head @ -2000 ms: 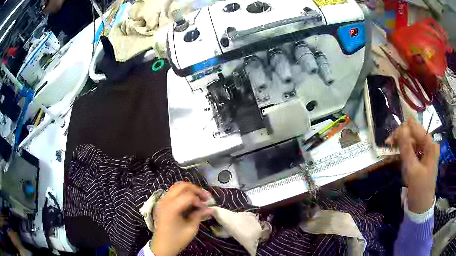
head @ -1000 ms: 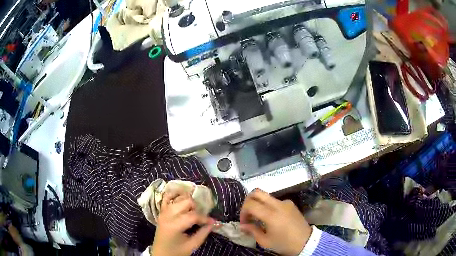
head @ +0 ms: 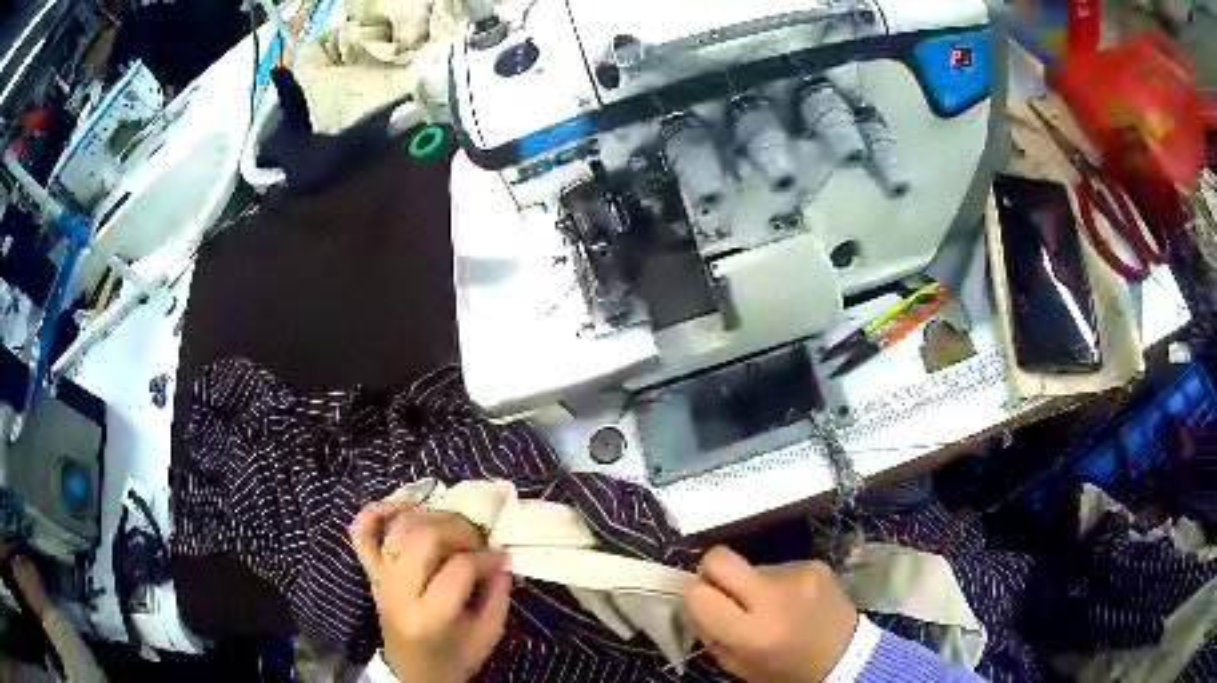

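Note:
A dark striped garment piece (head: 314, 460) lies over the table's front left and hangs into my lap. My left hand (head: 434, 580) grips a beige fabric part (head: 587, 567) attached to it. My right hand (head: 767, 616) grips the other end of the beige part, and a narrow strip is stretched between the hands. Both hands are in front of the white overlock machine (head: 781, 300), below its front edge. The fingertips are partly hidden by the hands and cloth.
Small coloured snips (head: 884, 330) lie at the machine's front edge. At right are a phone (head: 1048, 274) on beige cloth, red-handled scissors (head: 1118, 227) and an orange-red bag (head: 1141, 107). A blue crate (head: 1134, 447) is below the table. A dark cover (head: 314, 280) lies at left.
My right hand has come from beside the phone to the beige part and now holds it. My hands have moved slightly apart since a second ago, and the strip is pulled straight.

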